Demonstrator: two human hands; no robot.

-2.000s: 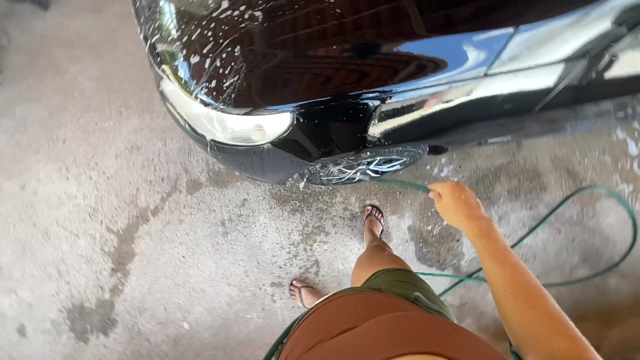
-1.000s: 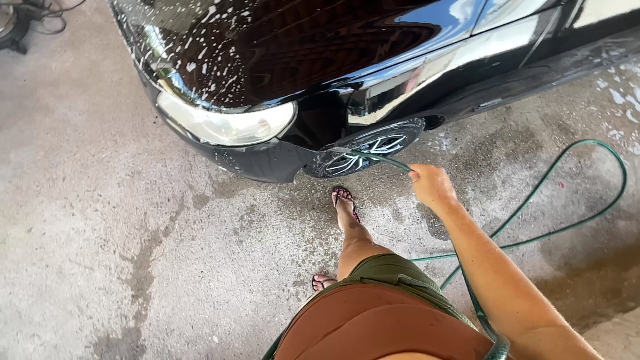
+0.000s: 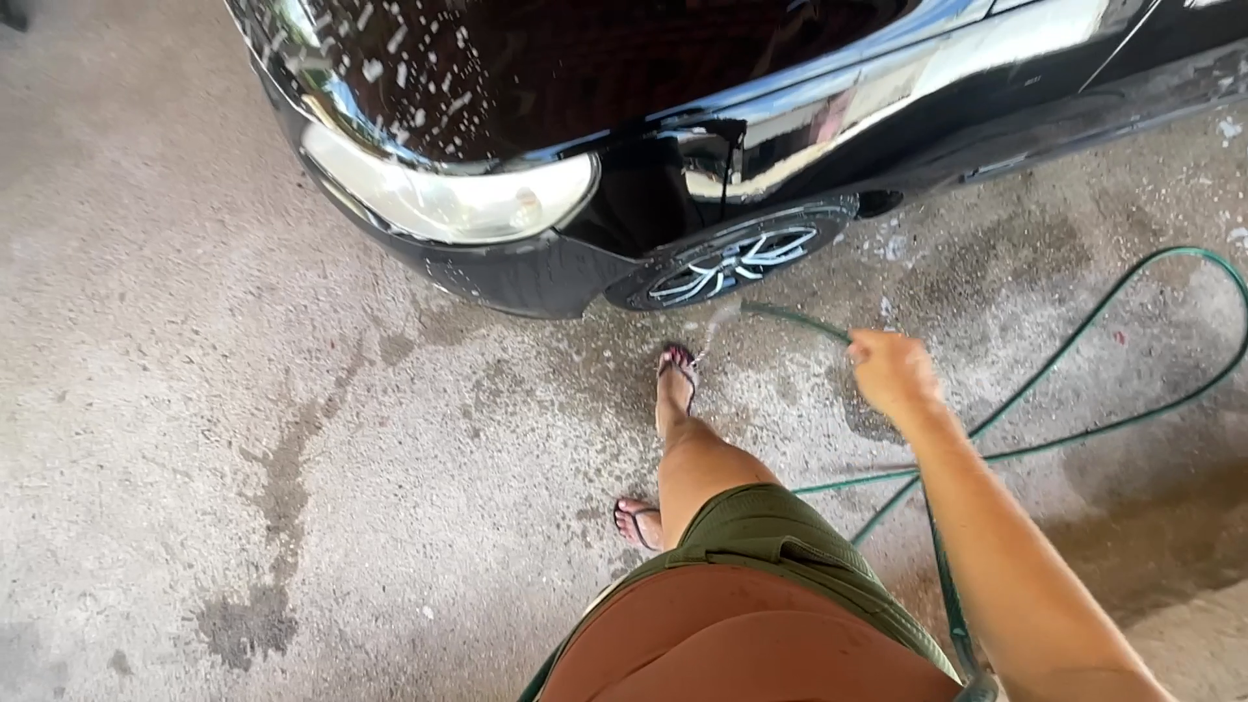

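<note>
My right hand (image 3: 895,375) is closed around a green garden hose (image 3: 798,318), a short way behind its end. Water runs from the hose's end toward the ground near my foot, just below the front wheel (image 3: 733,265) of a black car (image 3: 624,58). White foam spots dot the hood near the headlight (image 3: 453,193). The end of the hose is apart from the wheel. My left hand is out of the picture.
Wet patches mark the concrete floor (image 3: 175,370). A loop of the hose (image 3: 1082,327) lies on the floor at the right. My feet in flip-flops (image 3: 639,522) stand beside the car's front corner. A dark object shows at the top left edge.
The hose's end, which was at the front wheel one second ago, is now away from it, with water falling near my foot. My right hand still holds the hose.
</note>
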